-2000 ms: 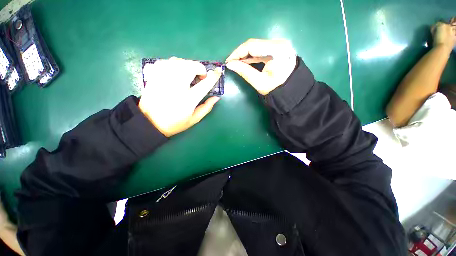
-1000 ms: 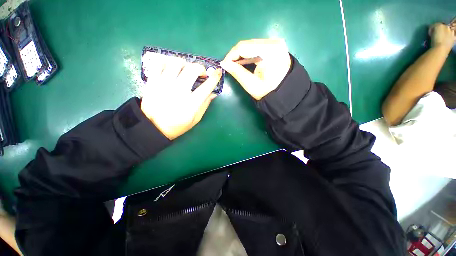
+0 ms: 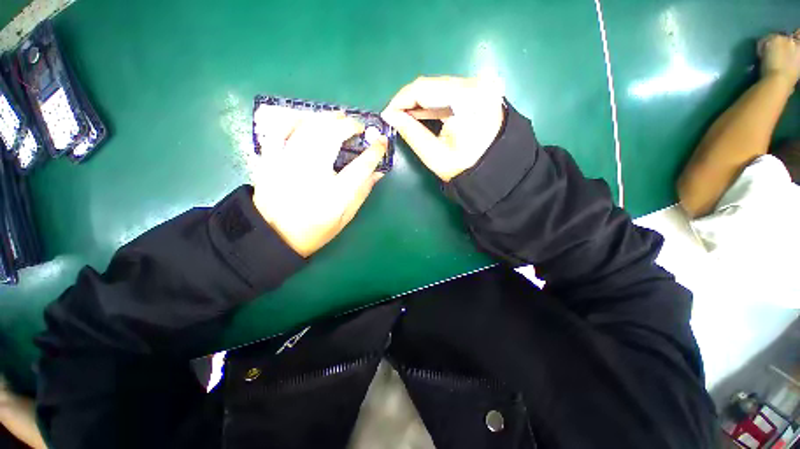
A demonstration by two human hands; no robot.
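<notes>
A black oblong handset housing (image 3: pixel 303 107) lies on the green bench (image 3: pixel 395 228), its white rectangle at the left end, largely under my left hand. A small round pale part (image 3: pixel 373 134) shows near its right end, beside a dark area. My left hand (image 3: pixel 307 180) holds the housing, its thumb by the round part. My right hand (image 3: pixel 449 123) pinches a slim reddish-brown tool (image 3: pixel 430 113) at the housing's upper right corner. The tool's tip is hidden by the fingers, so contact cannot be told.
Stacked black handsets (image 3: pixel 60 110) with white rectangles lie at the far left. A thin white line (image 3: pixel 611 105) runs down the bench on the right. Beyond it are another person's forearm (image 3: pixel 732 149) and white sleeve. A pale edge strip (image 3: pixel 26 24) curves at the upper left.
The housing, tilted one second ago, has turned slightly and shifted a little. My right hand has moved slightly left since two seconds ago. Both hands keep their hold.
</notes>
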